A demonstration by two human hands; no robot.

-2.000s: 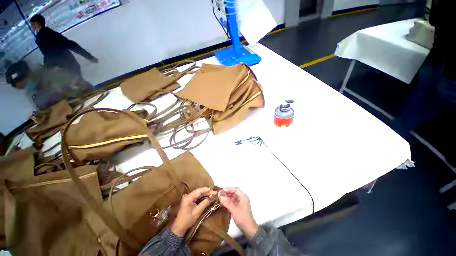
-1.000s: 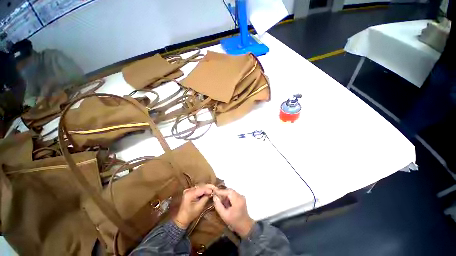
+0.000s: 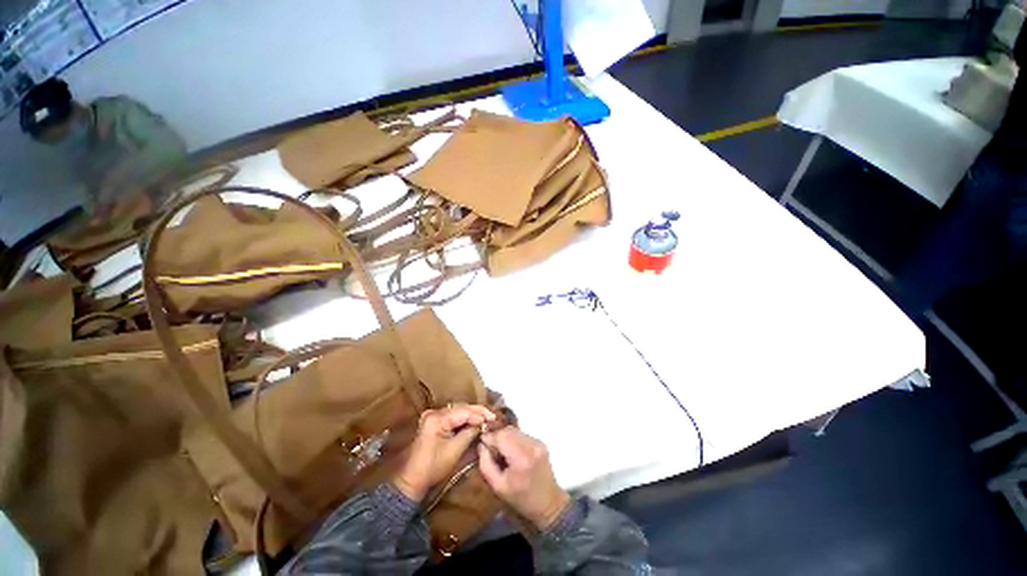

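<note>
A brown bag (image 3: 327, 394) lies at the near edge of the white table, its long strap (image 3: 175, 349) looping up to the left. A shiny metal fitting (image 3: 363, 448) shows on its panel. My left hand (image 3: 441, 450) and my right hand (image 3: 520, 467) meet at the bag's right edge, fingertips pinched together on a small part of it. The fingers hide what exactly is pinched. A gold-coloured zipper line runs below my hands, partly hidden.
More brown bags (image 3: 501, 174) with tangled straps lie at the back and left. A red container with a grey top (image 3: 652, 245) and a small dark tool (image 3: 569, 298) on a black cord are on the white table (image 3: 788, 326). A blue stand (image 3: 554, 99) is behind; a person is opposite.
Both hands stay together at the bag's edge, with small finger shifts. The walking person at the back left has gone out of view. The camera view has shifted slightly.
</note>
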